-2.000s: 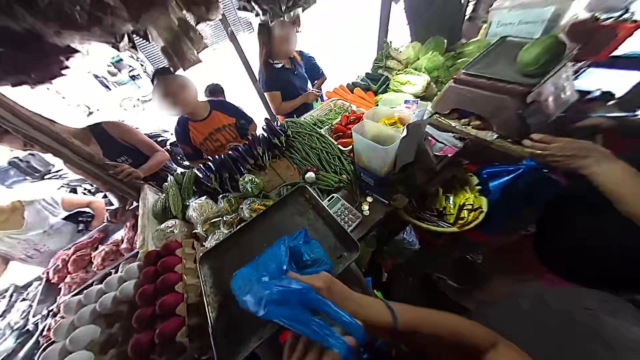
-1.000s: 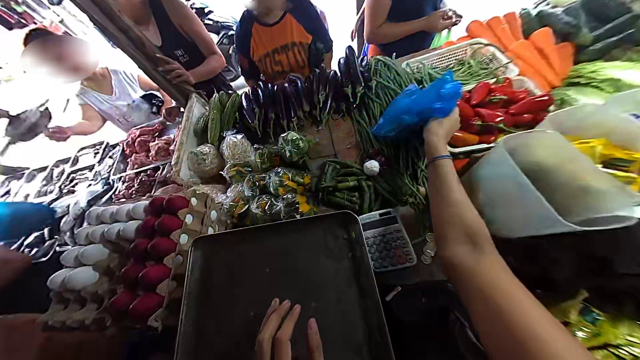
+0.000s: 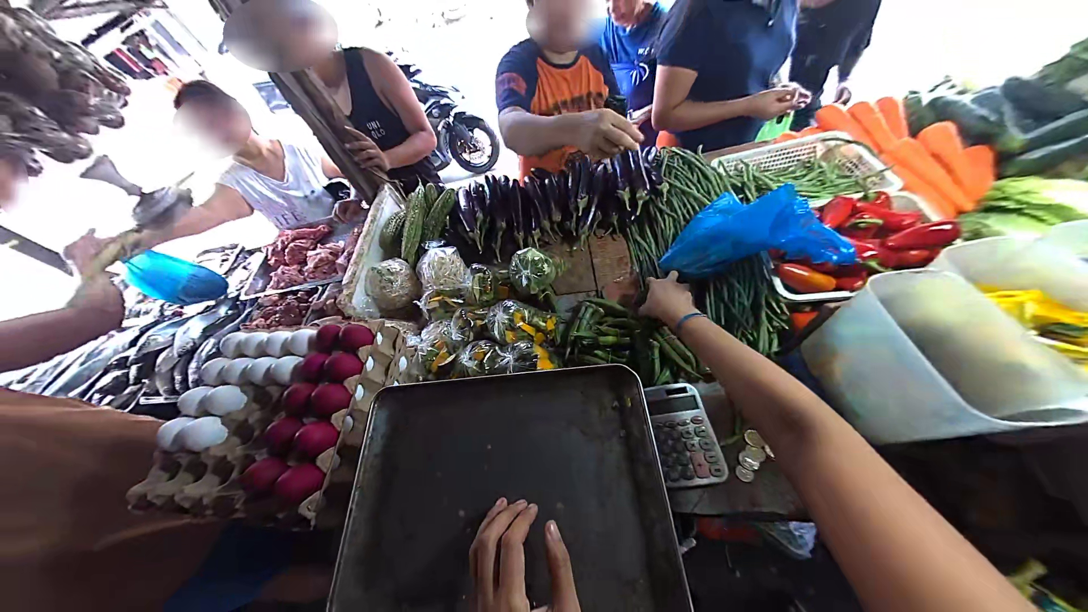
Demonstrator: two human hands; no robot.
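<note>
My left hand [image 3: 523, 552] rests over the near part of a dark metal tray [image 3: 501, 442], palm down, fingers spread and holding nothing. My right hand [image 3: 667, 299], a blue band on its wrist, reaches out to the far edge of the okra-like green pods [image 3: 599, 336]; its fingertips are partly hidden, so whether it holds something cannot be told. Just beyond it a blue plastic bag [image 3: 739, 234] lies over the long green beans [image 3: 680, 195] and reaches the red peppers [image 3: 892, 234]. Dark eggplants [image 3: 544, 204] stand in a row behind.
A calculator [image 3: 687, 438] and coins [image 3: 750, 459] lie right of the tray. Egg trays [image 3: 319, 408] with white and red eggs stand left, wrapped vegetables [image 3: 501, 327] behind the tray. Plastic containers [image 3: 901, 357] are at right. A person's hand [image 3: 608, 133] is above the eggplants.
The blue bag, in my right hand a second ago, now lies on the beans and peppers. My right hand has moved down to the pods. Another person's hand has come over the eggplants.
</note>
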